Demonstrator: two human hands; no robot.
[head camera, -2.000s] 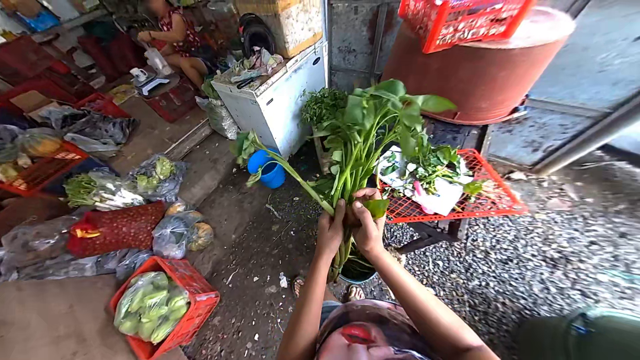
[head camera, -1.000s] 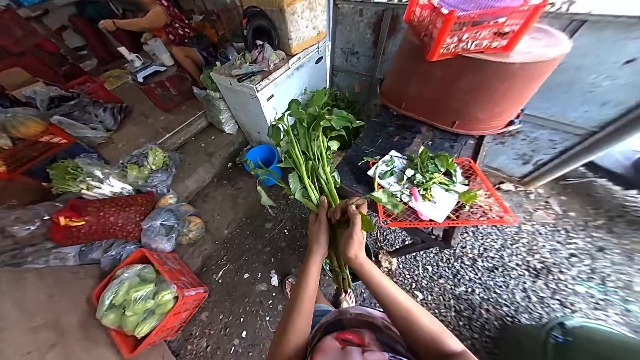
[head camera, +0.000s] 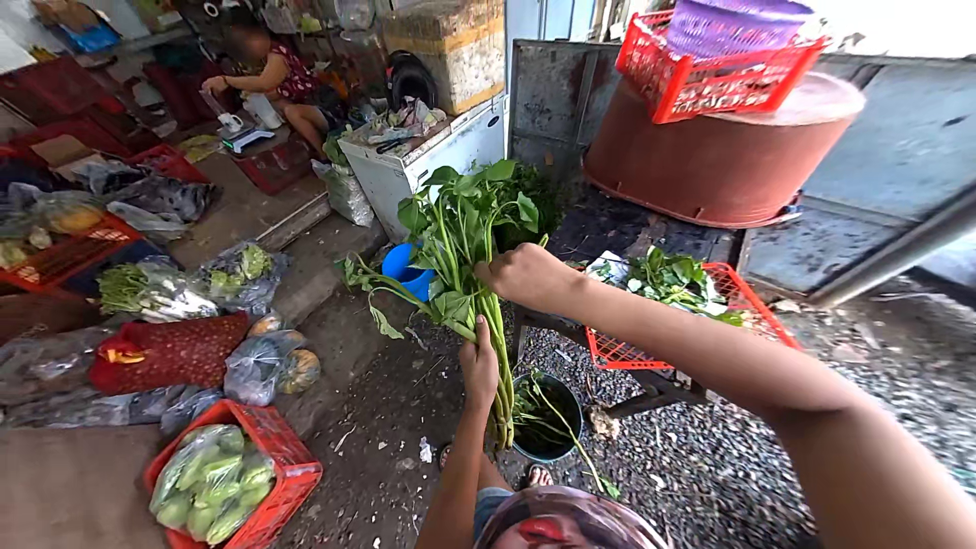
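A tall bunch of leafy green stalks (head camera: 496, 343) stands upright in front of me. My left hand (head camera: 480, 362) is closed around its stems at mid-height. Higher up, my right hand (head camera: 530, 278) is at the right side of the bunch among the stems and leaves, its fingers curled; what they grip is partly hidden. Below and just right of the stem ends is a dark round bucket (head camera: 547, 418) with stems and leaves inside. A red plastic crate (head camera: 621, 351) holding loose leaves and paper lies on a low stand to the right.
Behind the bunch are a blue pail (head camera: 408, 271) and a white chest (head camera: 389, 183). A crate of bagged green vegetables (head camera: 286, 465) and a red mesh sack (head camera: 171, 354) sit on the left. A large reddish tub (head camera: 709, 164) is at the back right. A person (head camera: 278, 76) sits farther back.
My right hand has moved up from beside my left hand to the upper part of the bunch. The dark bucket shows more fully now.
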